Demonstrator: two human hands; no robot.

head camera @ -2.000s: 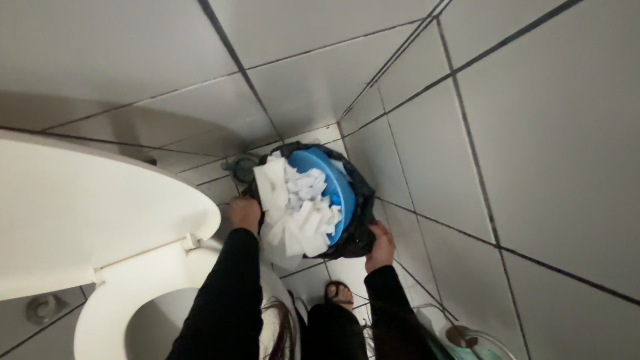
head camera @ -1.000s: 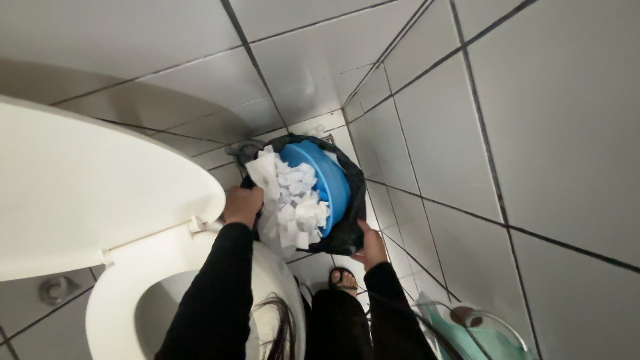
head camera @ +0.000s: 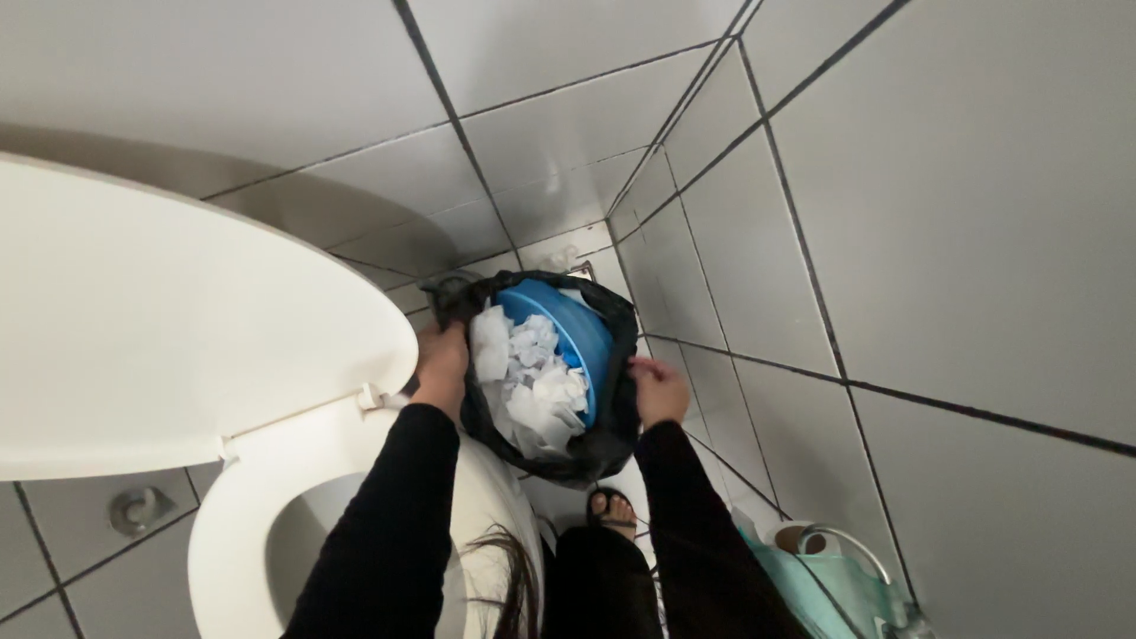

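A black plastic bag [head camera: 621,426] surrounds a blue plastic bin [head camera: 568,324], whose rim is tilted inside it. Crumpled white paper [head camera: 537,373] fills the bag's left side, beside and partly within the bin. My left hand [head camera: 441,362] grips the bag's left edge, its fingertips partly hidden by the plastic. On the opposite side, my right hand [head camera: 658,390] pinches the bag's right edge between its fingers.
A white toilet with its seat [head camera: 222,532] down and raised lid [head camera: 177,328] stands at left. Tiled walls meet behind the bag. A toilet paper roll [head camera: 799,538] and a teal item [head camera: 821,586] are at lower right, near my sandalled foot [head camera: 612,510].
The bag's black edge now stands up around the paper on the left, where paper spilled toward its edge before. My right hand has moved up along the bag's right side.
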